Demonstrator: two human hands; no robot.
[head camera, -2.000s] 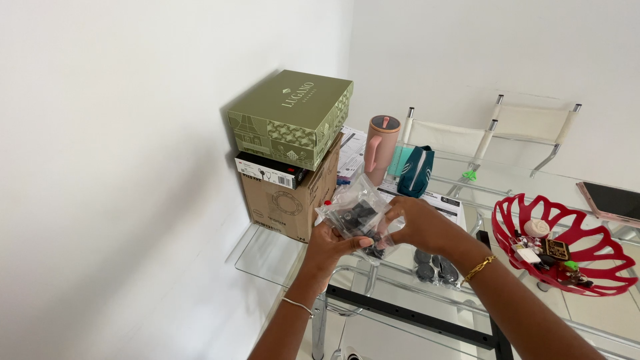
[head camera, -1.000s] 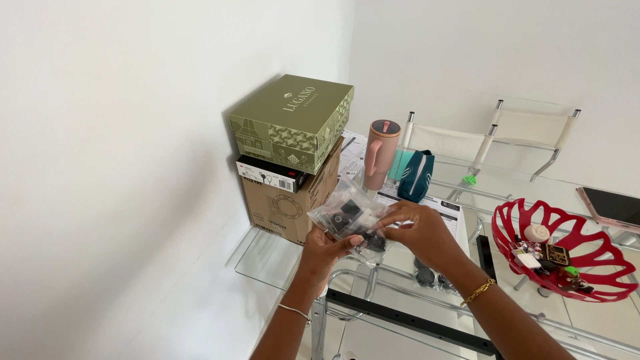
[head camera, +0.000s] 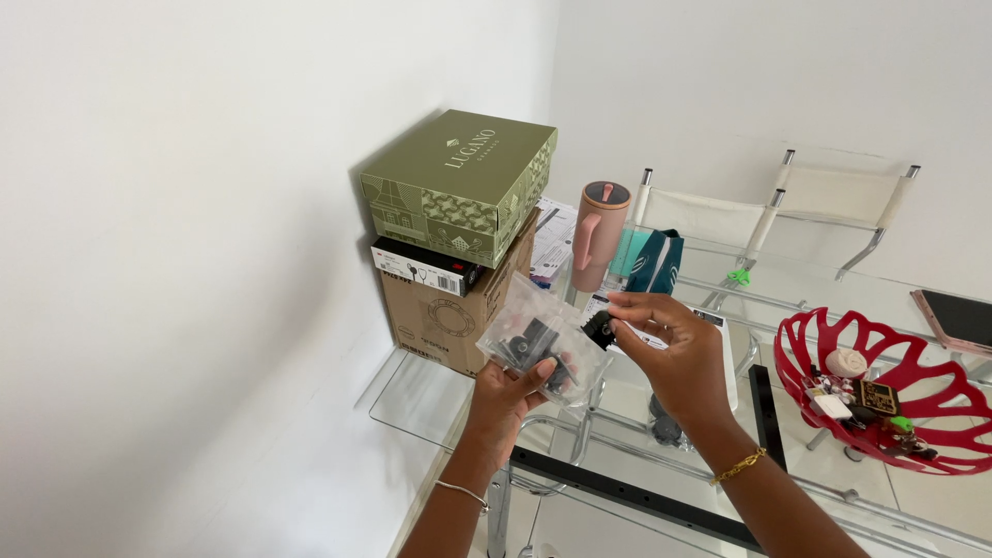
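My left hand holds a clear plastic bag with black parts and screws inside, above the glass table. Between the thumb and fingers of my right hand is a small black part, just at the right side of the bag. Black metal bars lie below my hands, one long bar with holes and another bar meeting it at the right. Partly behind my right forearm, dark round parts rest in a clear bag.
A green box sits on a thin black box and a cardboard box by the wall. Beyond my hands are a pink tumbler, a teal pouch and green scissors. A red basket holds small items; a tablet lies behind.
My right hand was at the bag in the earlier frames; now it is apart to the right, with the small black part in its fingers. My left hand still holds the bag.
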